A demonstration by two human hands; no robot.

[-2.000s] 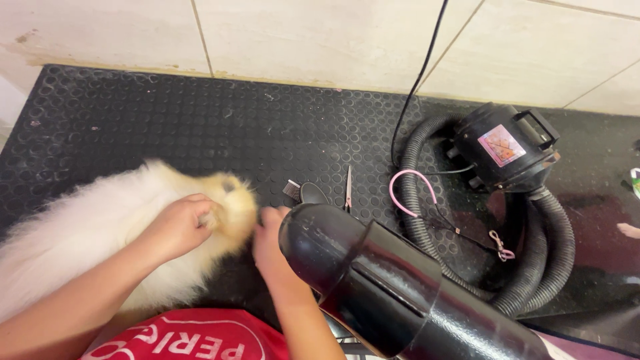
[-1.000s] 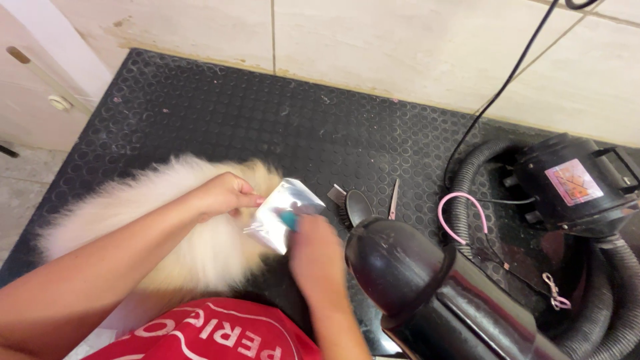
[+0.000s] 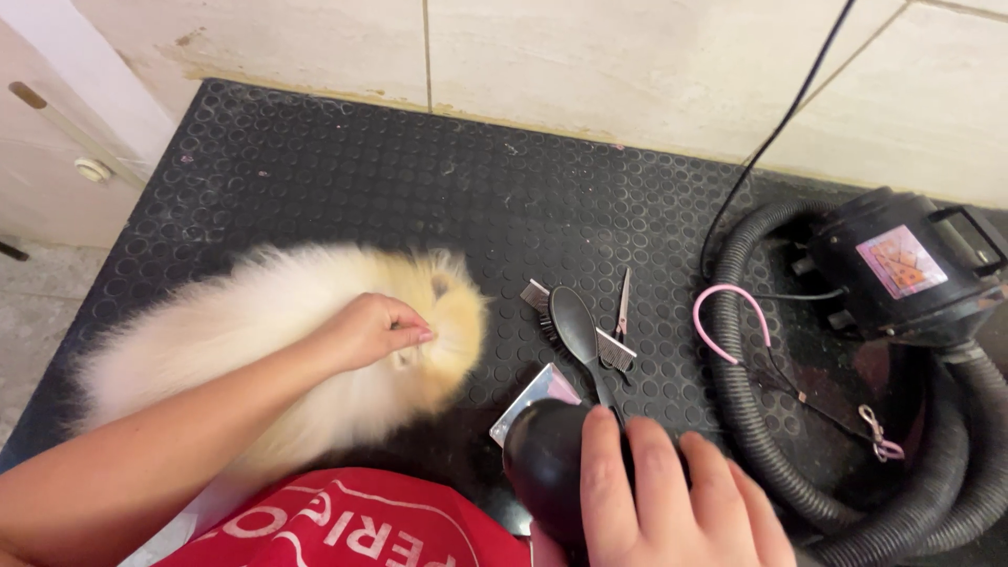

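Observation:
A fluffy cream-coloured dog [image 3: 260, 339] is on the black table, its tan head [image 3: 453, 339] toward the right. My left hand [image 3: 378, 335] pinches a tuft of fur on top of that head between thumb and fingertips. At the bottom right, my right hand [image 3: 677, 496] wraps over a black dryer head [image 3: 543, 465]; its thumb is mostly hidden. A shiny silver packet [image 3: 539, 394] lies partly under the dryer head. Right of the dog are a black pin brush [image 3: 573, 323], a metal comb [image 3: 614, 350] partly under the brush, and scissors [image 3: 624, 303].
A black blower [image 3: 898, 268] with a coiled ribbed hose [image 3: 732, 331] occupies the right side. A pink grooming loop [image 3: 728, 290] with a cord and clip [image 3: 874, 433] lies over and inside the coil. A tiled wall [image 3: 591, 71] borders the back of the rubber-topped table [image 3: 354, 173].
My right hand has left the silver packet, which it worked at beside the dog's head, and now grips the dryer head. The packet lies on the table. My left hand has moved onto the dog's head.

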